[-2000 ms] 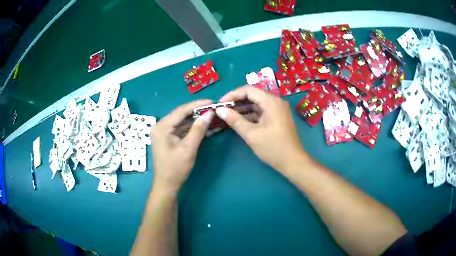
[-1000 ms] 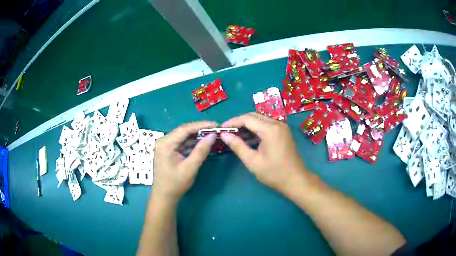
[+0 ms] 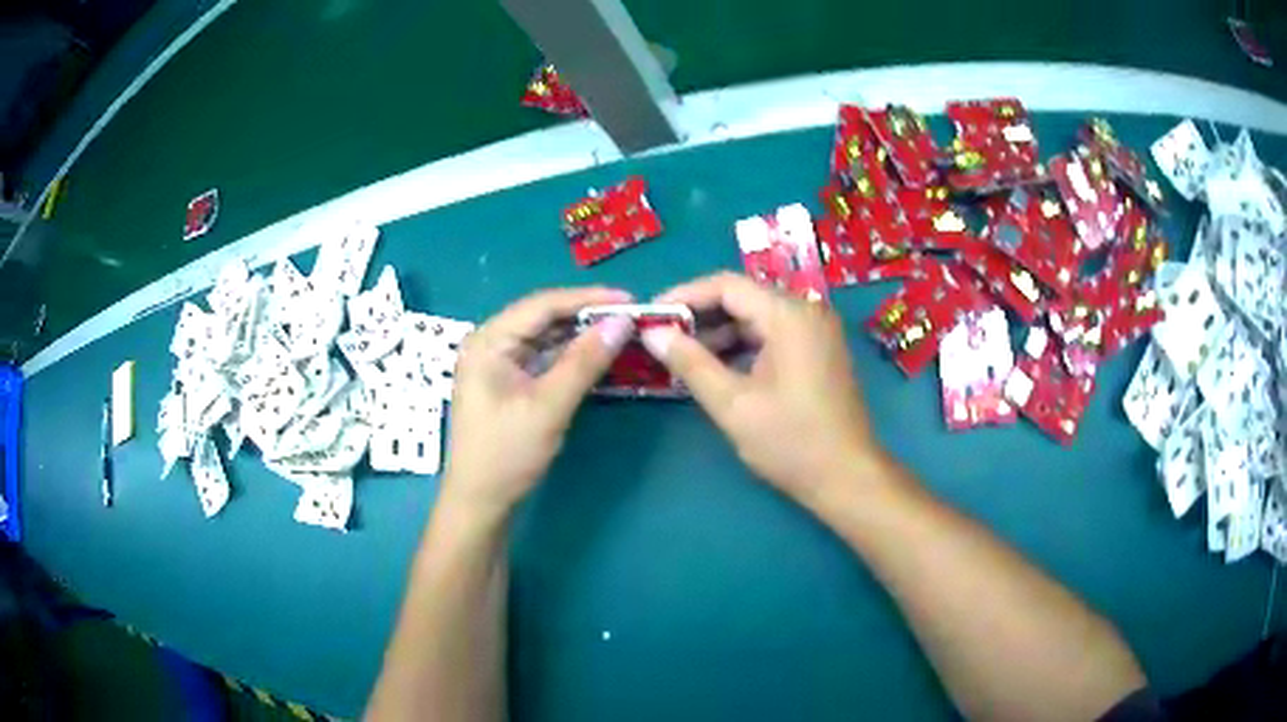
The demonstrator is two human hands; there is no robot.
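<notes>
My left hand [image 3: 525, 370] and my right hand [image 3: 762, 370] hold a joined board and plate [image 3: 635, 370] between them, over the middle of the bench. Its red face and a white rim along its upper edge show between my thumbs. My thumbs press near the white rim, and my fingers hide its sides. A heap of white plastic plates [image 3: 289, 381] lies left of my left hand. A heap of red circuit boards [image 3: 1009, 233] lies beyond my right hand. A single red board [image 3: 611, 222] lies ahead of my hands, near the post.
A grey post [image 3: 600, 71] stands at the pale rail [image 3: 466, 181]. Red pieces [image 3: 202, 215] lie on the dark green belt beyond, one partly behind the post. A second white heap [image 3: 1228, 339] is at far right. A pen [image 3: 106, 451], a cream slip [image 3: 123, 401] and a blue bin [image 3: 10, 451] are at left.
Both hands still hold the piece, now tilted so more of its red face shows. The red pieces on the belt have moved left, one passing behind the post. The camera view has shifted slightly.
</notes>
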